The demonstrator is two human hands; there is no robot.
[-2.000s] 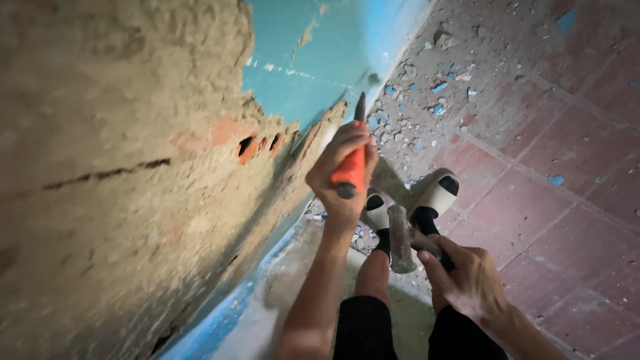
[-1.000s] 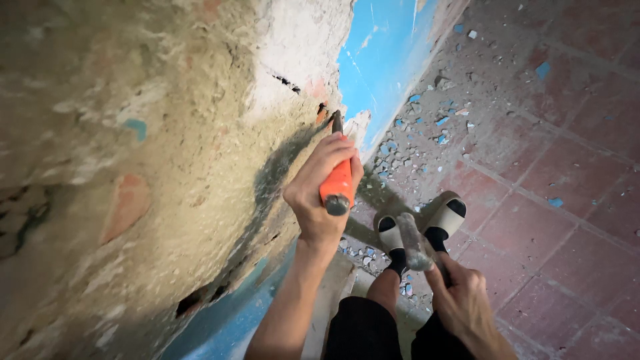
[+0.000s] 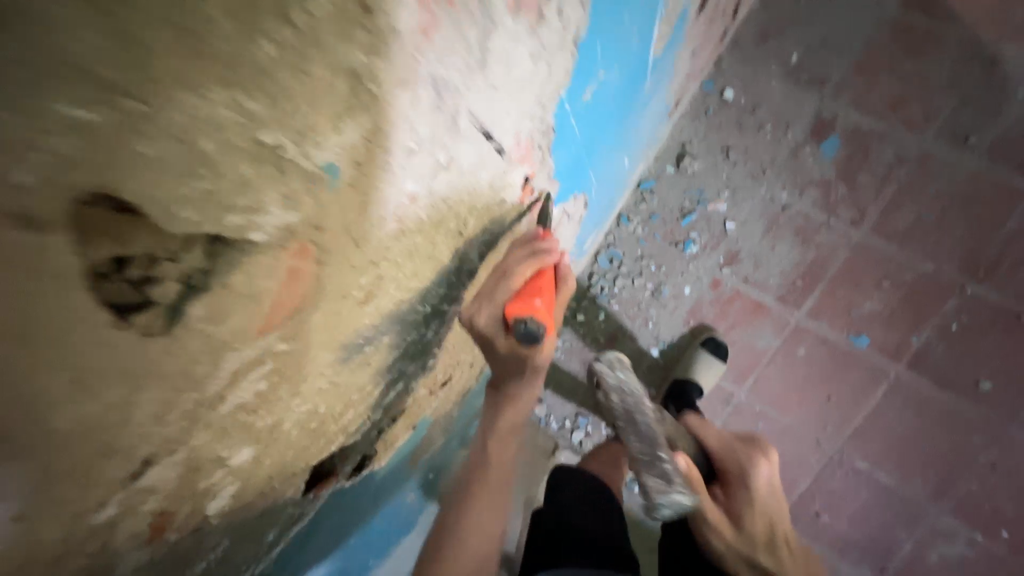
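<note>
My left hand (image 3: 516,300) is closed around the orange grip of a chisel (image 3: 532,304). Its dark metal tip meets the wall at the ragged border between stripped plaster (image 3: 472,104) and blue paint (image 3: 612,104). Lower and to the right, my right hand (image 3: 740,488) grips the handle of a hammer (image 3: 644,440), whose worn, pale-coated metal head lies below and right of the chisel's butt, apart from it. The hammer handle is mostly hidden by my fingers.
Plaster and blue paint chips (image 3: 688,216) litter the reddish tiled floor (image 3: 848,392) along the wall's foot. One shoe (image 3: 702,364) shows beyond the hammer. The rough wall has a deep hollow (image 3: 132,264) at left and a dark gap (image 3: 340,472) lower down.
The chisel has moved from the blue-green painted part to the edge of the stripped plaster, with my left hand still around it. The view has shifted along the wall.
</note>
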